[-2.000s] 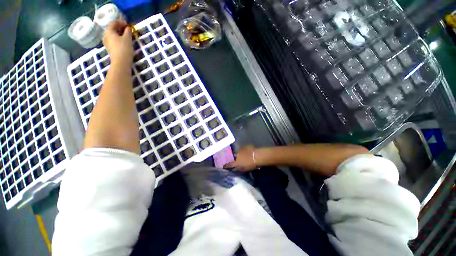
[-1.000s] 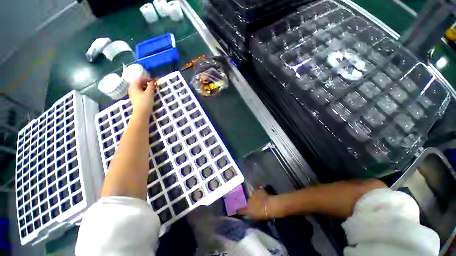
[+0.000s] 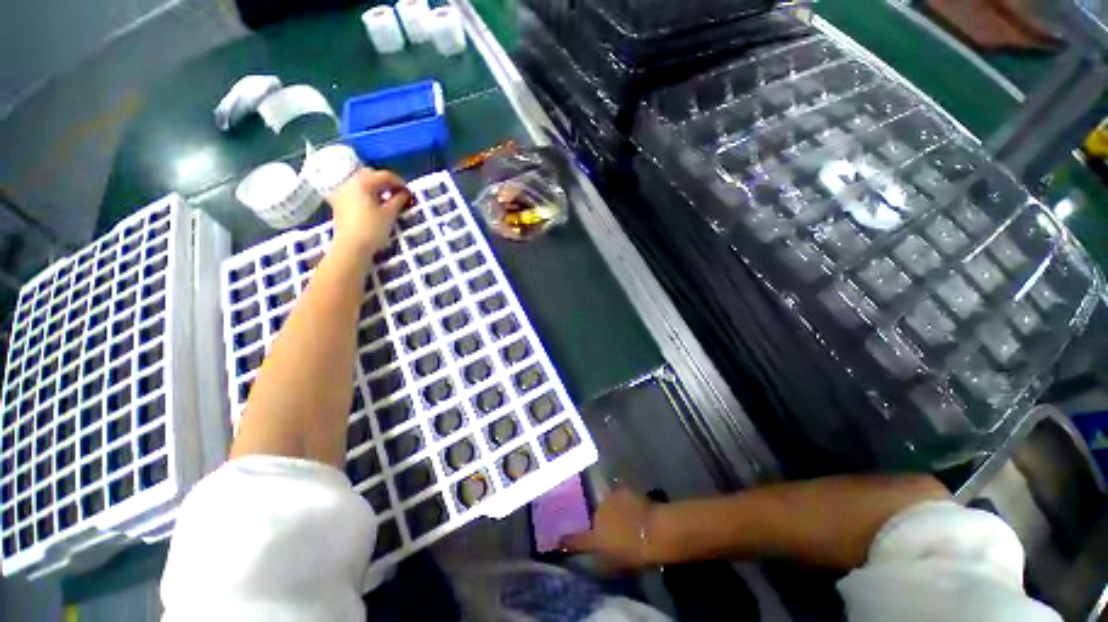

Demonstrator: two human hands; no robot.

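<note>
A white grid tray (image 3: 496, 456) lies tilted in front of me, with small dark round components (image 3: 516, 464) in many of its square pockets. My left hand (image 3: 368, 209) is over the tray's far edge, its fingertips pinched with a tiny orange-yellow piece (image 3: 396, 196) showing between them. My left forearm hides part of the tray. My right hand (image 3: 617, 527) is slightly blurred at the tray's near right corner. Its fingers hold the edge of a smartphone (image 3: 561, 513) with a pink-purple screen.
Stacked white trays (image 3: 182, 352) stand at left. Beyond the tray are white label rolls (image 3: 275, 194), a blue bin (image 3: 395, 119) and white cylinders (image 3: 414, 24). A clear bag (image 3: 523, 204) with yellow bits is right of the tray. A clear blister tray (image 3: 893, 243) tops black trays further right.
My left hand has moved slightly right along the tray's far edge. The view has shifted since the oldest frame, showing more of the far bench. My right hand stays by the smartphone.
</note>
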